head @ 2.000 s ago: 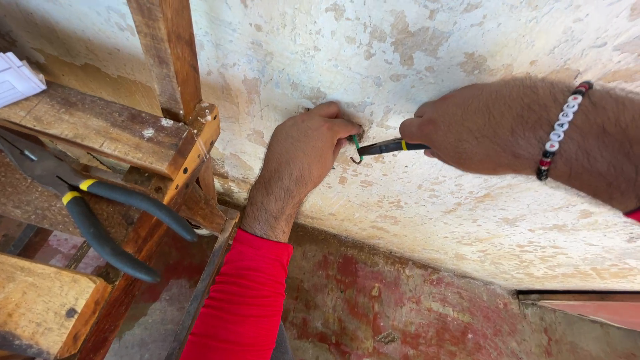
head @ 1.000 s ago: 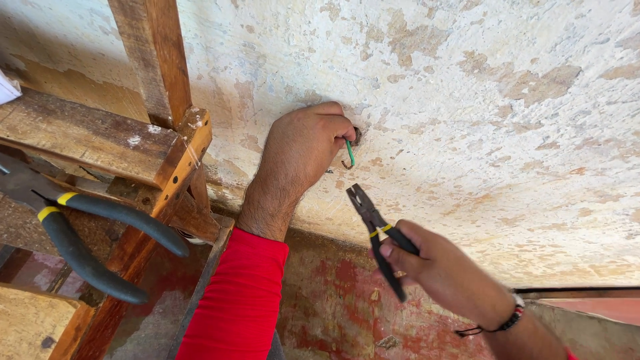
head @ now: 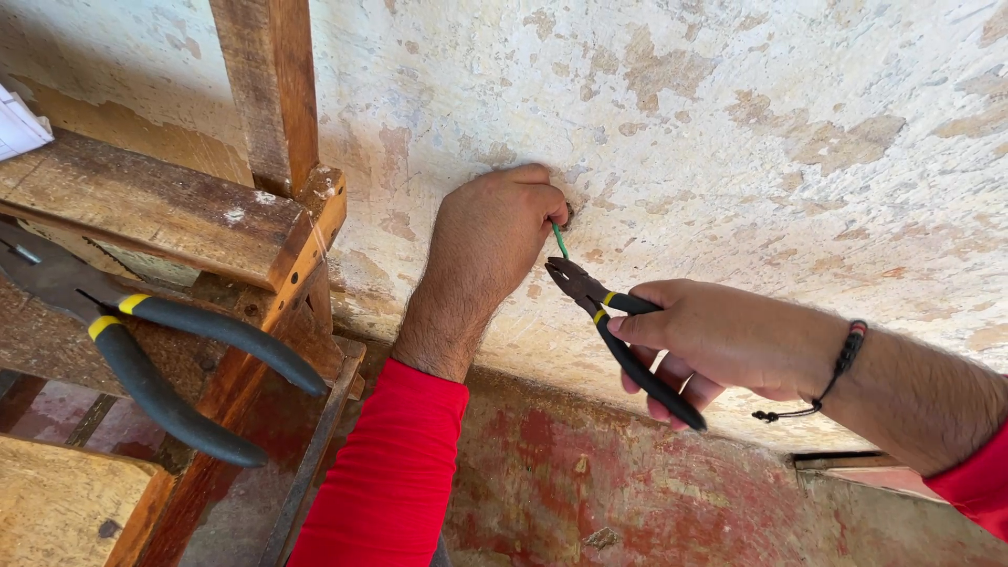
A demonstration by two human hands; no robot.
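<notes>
My left hand (head: 500,232) pinches a green insulated wire (head: 560,240) beside a small hole (head: 568,214) in the plastered wall. My right hand (head: 701,339) grips black-handled pliers (head: 587,293) with yellow bands; their jaws are at the lower end of the wire, and whether they have closed on it I cannot tell. Larger pliers (head: 150,331) with dark grey handles and yellow bands lie on the wooden frame at the left. The wire's tip is hidden at the jaws.
A wooden frame with an upright post (head: 276,94) and a paint-spotted rail (head: 157,197) stands at the left against the peeling wall (head: 748,173). White paper (head: 20,126) lies on the rail. Below is a worn red floor (head: 583,480).
The right hand's pliers were at the wire's end, moved down away from it, then came back up to it. The bent wire end seen earlier is now hidden at the jaws.
</notes>
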